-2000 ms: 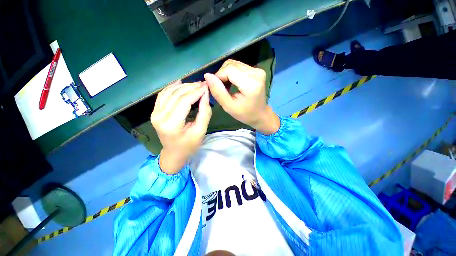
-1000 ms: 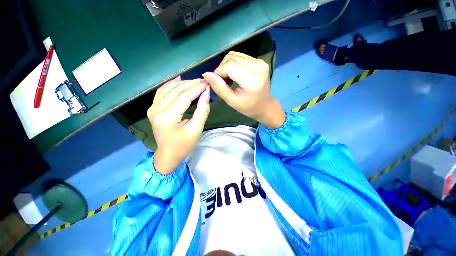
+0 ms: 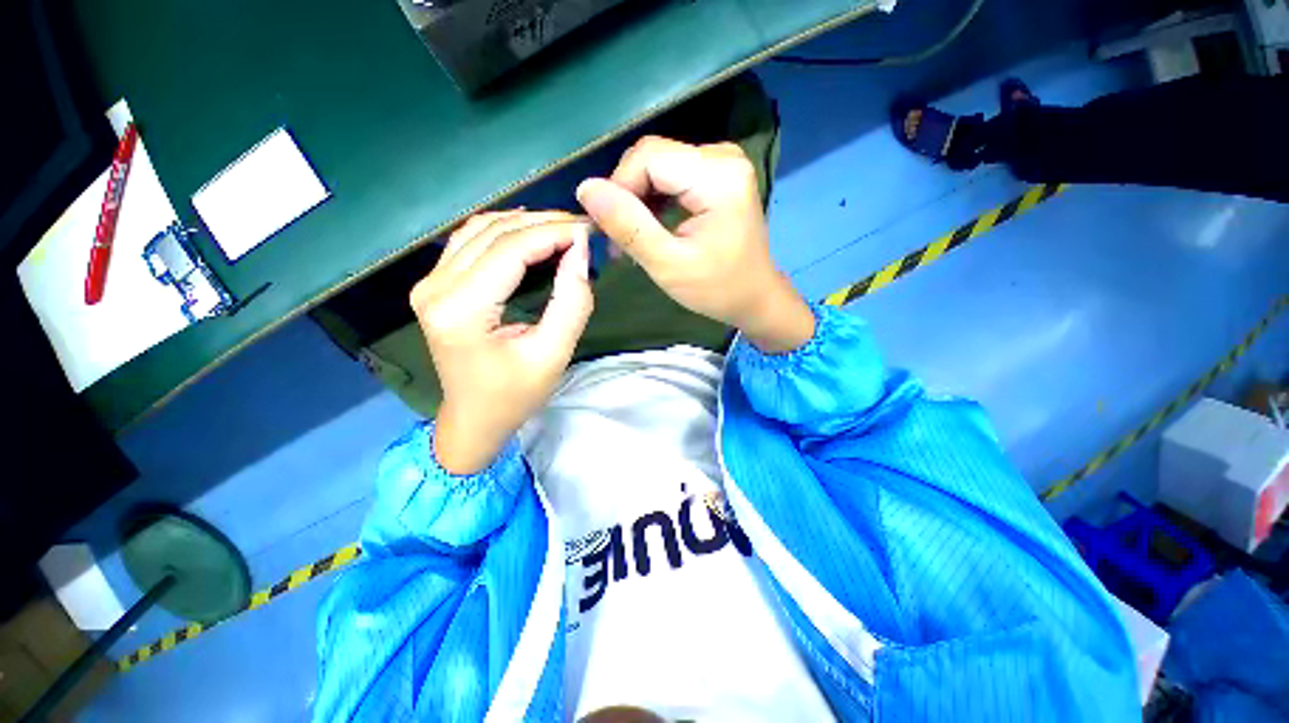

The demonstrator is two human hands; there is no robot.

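My left hand [image 3: 502, 318] and my right hand [image 3: 693, 233] are bare and held together in front of my chest, near the bench's front edge. Thumb and fingertips of each hand are pinched, and the two pinches meet or nearly meet. Anything between the fingertips is too small to make out, so I cannot tell whether either hand holds something.
On the green bench [image 3: 311, 85] lie a white sheet [image 3: 127, 318] with a red pen [image 3: 110, 212], a small silver-blue metal piece [image 3: 184, 271] and a white card [image 3: 262, 195]. A grey metal box [image 3: 495, 36] stands at the back. A person's leg [image 3: 1131, 141] shows at right.
My fingertips have come slightly apart, with the right fingers lifted a little. The bench items have shifted slightly left and up in view.
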